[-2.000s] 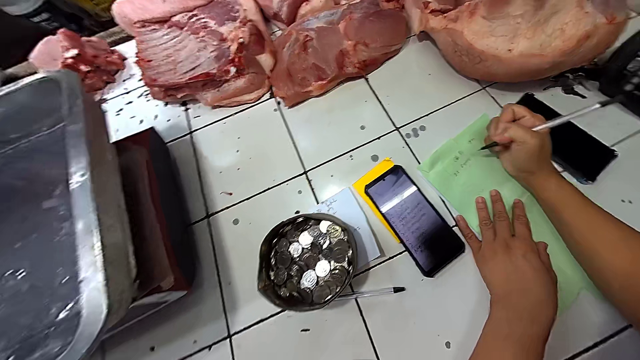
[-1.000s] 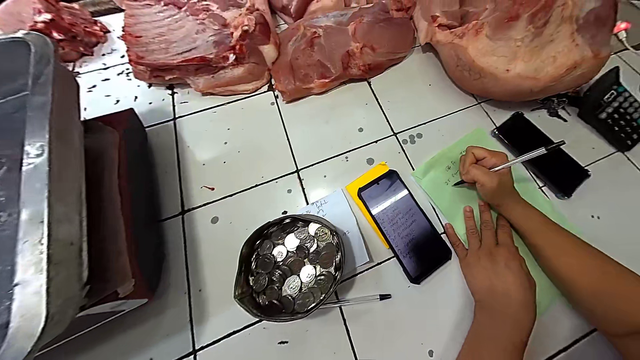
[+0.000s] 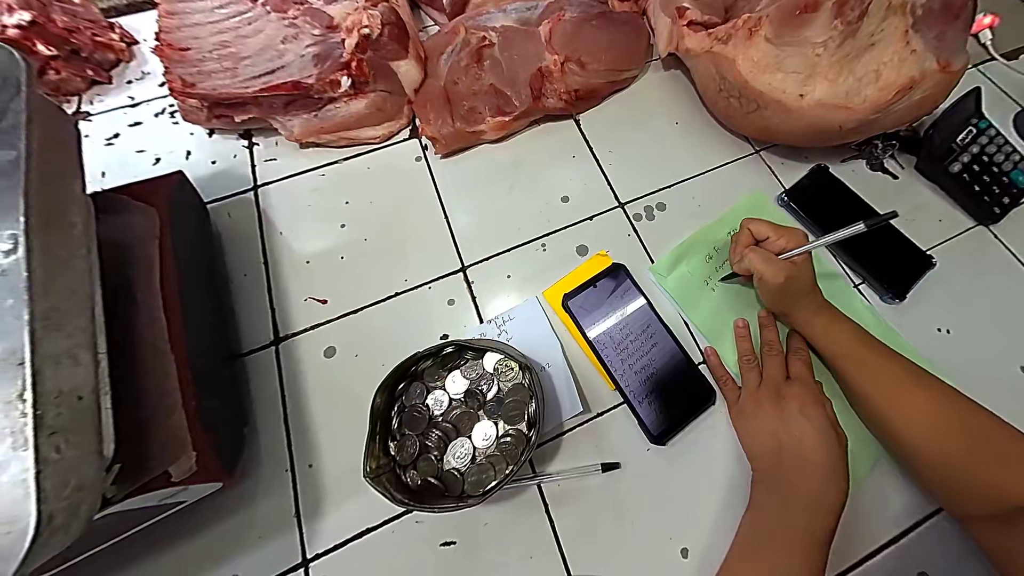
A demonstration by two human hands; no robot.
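Note:
My right hand [image 3: 774,268] grips a ballpoint pen [image 3: 840,234], its tip on a green sheet of paper [image 3: 712,308] that bears handwriting. Flat on the sheet's lower left part lies my left hand [image 3: 780,400], fingers spread and holding nothing. Just left of it is a smartphone [image 3: 640,352] with handwritten lines on its lit screen, partly over a yellow paper [image 3: 572,288]. A second phone [image 3: 856,232], its screen dark, lies beyond the green sheet. A round container [image 3: 376,448] full of coins [image 3: 464,424] covers part of a white written note [image 3: 552,368].
Large cuts of raw meat [image 3: 528,72] line the far side of the tiled counter [image 3: 360,240]. At the left stands a metal tray [image 3: 56,320] above a dark red base [image 3: 216,320]. Keys [image 3: 880,154] and a calculator [image 3: 980,164] are at the right; another pen [image 3: 560,475] lies by the coins.
The pen tip in my right hand has moved lower on the green sheet, and more writing shows there. My left hand stays flat on the paper. The view has shifted somewhat.

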